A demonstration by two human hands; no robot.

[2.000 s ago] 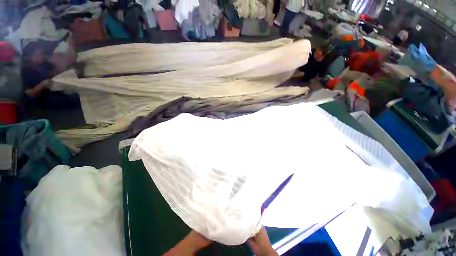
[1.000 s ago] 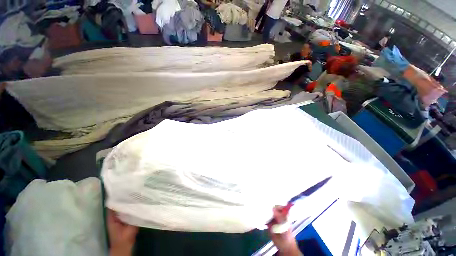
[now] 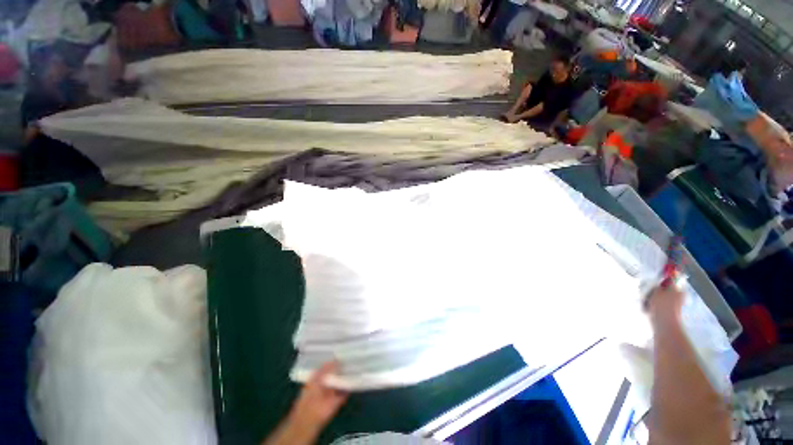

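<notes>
A large sheer white fabric (image 3: 452, 252) lies spread over the green table (image 3: 252, 339), brightly overexposed in its middle. My left hand (image 3: 322, 393) holds the fabric's near left corner between thumb and fingers, over the table's front part. My right hand (image 3: 667, 300) is stretched out to the far right, over the fabric's right part, and holds the shears (image 3: 673, 257) by their red handles. The blades point away from me and are blurred. I cannot tell whether the right hand also touches the fabric.
Heaped white fabric (image 3: 122, 356) stands left of the table. Long cream fabric (image 3: 322, 78) lies on the floor beyond, with a person in dark clothes (image 3: 548, 94) beside it. A grey flat strip (image 3: 616, 407) lies on the white machine table at the lower right.
My right hand has moved with the shears from the near edge to the far right. My left hand has moved right with the fabric's edge, and more green table shows at the left.
</notes>
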